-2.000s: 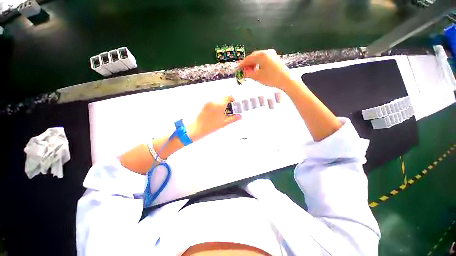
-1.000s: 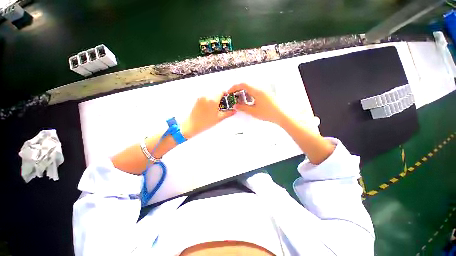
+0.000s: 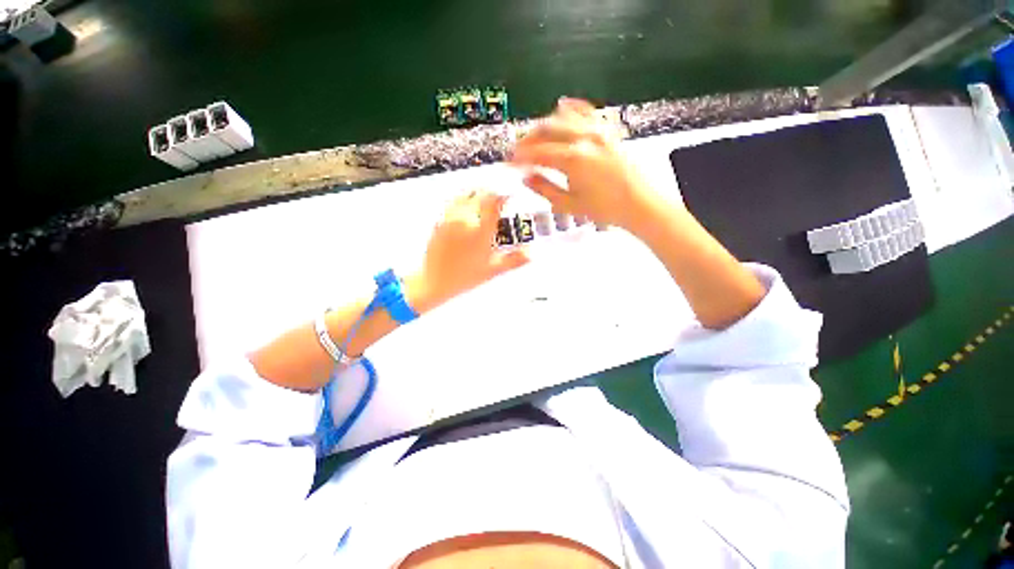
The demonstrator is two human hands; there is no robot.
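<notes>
My left hand (image 3: pixel 461 245) is over the white board, thumb and fingers around the left end of a row of small housings. Two filled housings (image 3: pixel 515 230), dark inside, stand side by side at its fingertips. Pale empty housings (image 3: pixel 563 221) continue the row to the right, partly under my right hand. My right hand (image 3: pixel 573 167) is raised above the row near the belt edge, fingers apart and blurred; no object shows in it. Green circuit boards (image 3: pixel 471 107) lie in a short strip on the belt, just beyond its fingers.
A group of white housings (image 3: pixel 202 136) sits at the belt's near edge on the left. A stacked block of housings (image 3: pixel 867 237) is on the black mat (image 3: pixel 795 178) at right. A crumpled white cloth (image 3: pixel 100 337) lies far left. A blue cord (image 3: pixel 361 406) hangs from my left wrist strap.
My right hand took a circuit board to the housing at my left hand, then moved away up towards the belt. Two filled housings now show at the left end of the row.
</notes>
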